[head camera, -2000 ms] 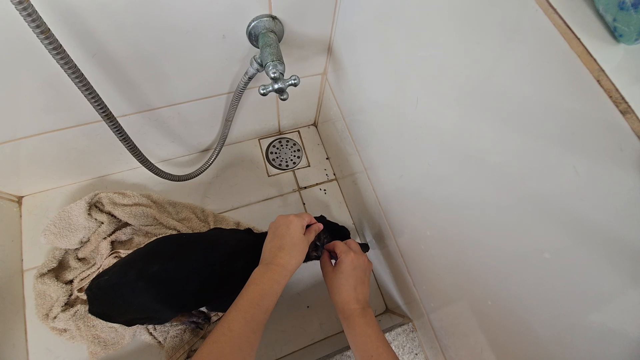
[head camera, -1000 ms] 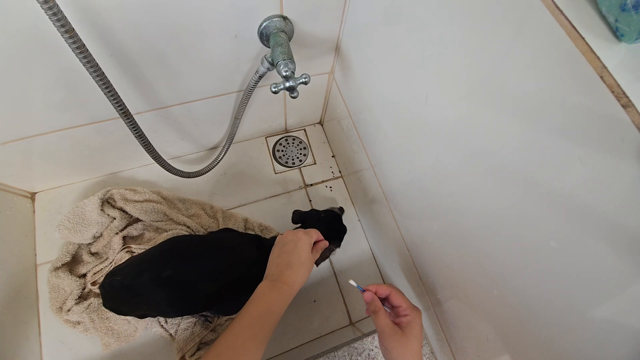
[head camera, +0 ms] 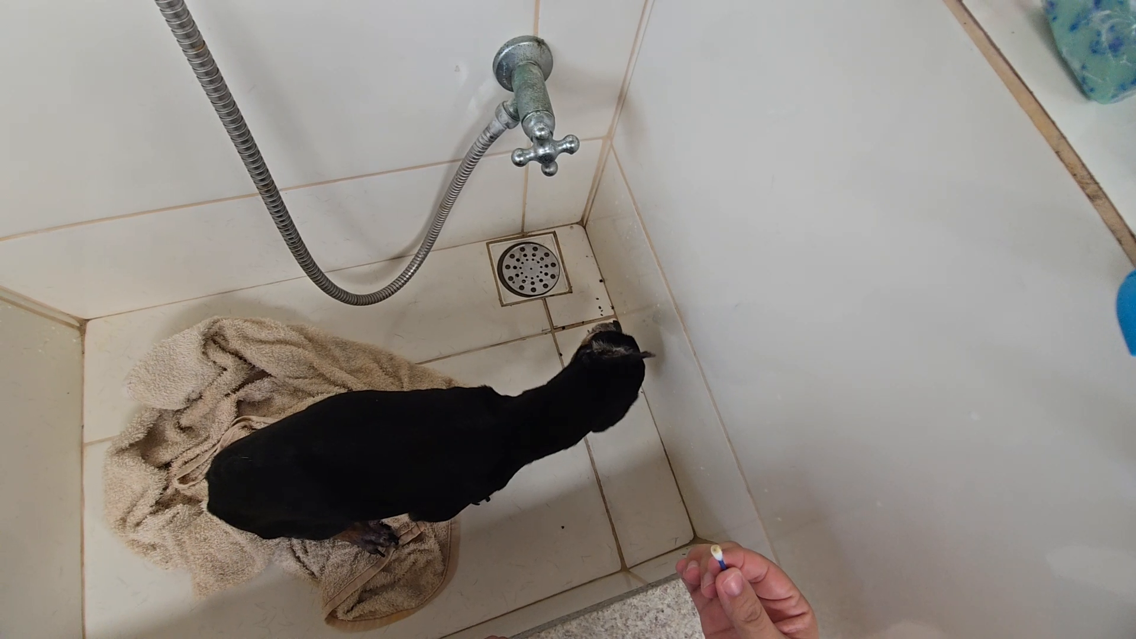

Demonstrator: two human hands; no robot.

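A black dog stands partly on a crumpled beige towel, its head turned toward the right wall near the drain. At the bottom right, my right hand pinches a cotton swab with a blue stick between thumb and fingers; the swab's visible tip looks yellowish. That hand is apart from the dog, to the lower right of it. Of my left hand at most a tiny sliver of skin shows at the bottom edge, so its pose and what it touches are hidden.
A metal tap with a cross handle juts from the tiled wall, and a flexible metal hose hangs from it in a loop. A round floor drain lies in the corner. Blue-green soap is on the ledge at the upper right.
My left hand has let go of the dog's head and dropped out of sight. The dog has turned its head away toward the wall. My right hand still holds the swab.
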